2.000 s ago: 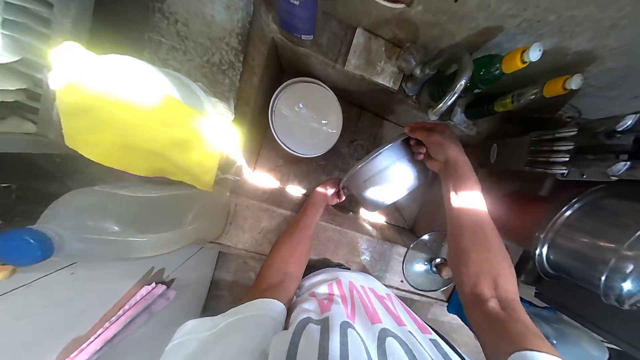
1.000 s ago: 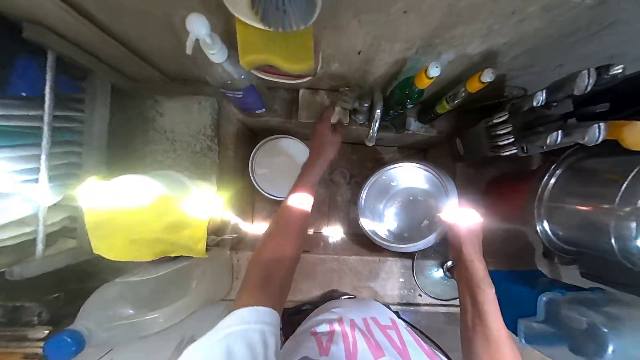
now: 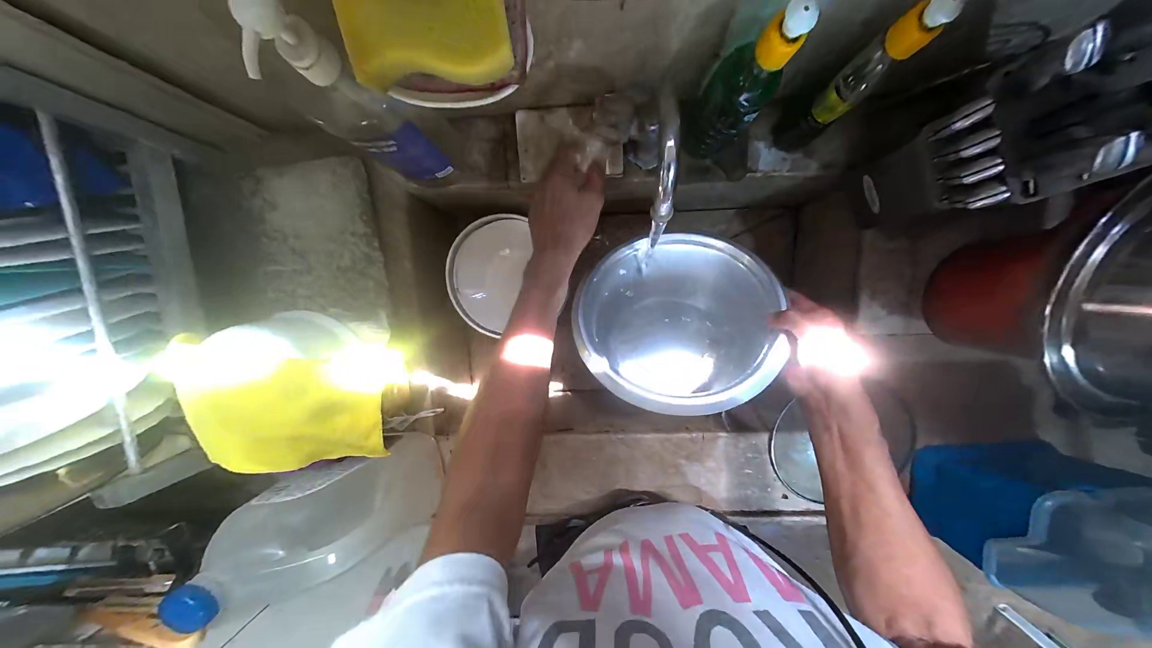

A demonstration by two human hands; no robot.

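My right hand (image 3: 810,346) grips the right rim of a round metal basin (image 3: 679,328), which is held under a chrome faucet (image 3: 666,166). Water runs from the spout into the basin. My left hand (image 3: 567,202) reaches to the back edge of the sink, its fingertips at the tap handle (image 3: 612,121); whether they are closed on it is hard to tell. A white bowl with a dark rim (image 3: 490,274) lies in the sink, partly behind my left forearm. Below my right hand a glass lid (image 3: 801,450) rests near the sink's front edge.
At the back stand a spray bottle (image 3: 396,135), a yellow sponge (image 3: 427,40) on a dish, and two bottles with yellow caps (image 3: 740,85). A yellow cloth (image 3: 279,414) and a large clear plastic jug (image 3: 315,531) are at left. A cutlery holder (image 3: 972,157) and metal pot (image 3: 1098,315) flank the right.
My left hand has left the basin and gone to the tap area. The basin, tilted in both hands earlier, is now under the faucet with its inside facing up, and water flows into it.
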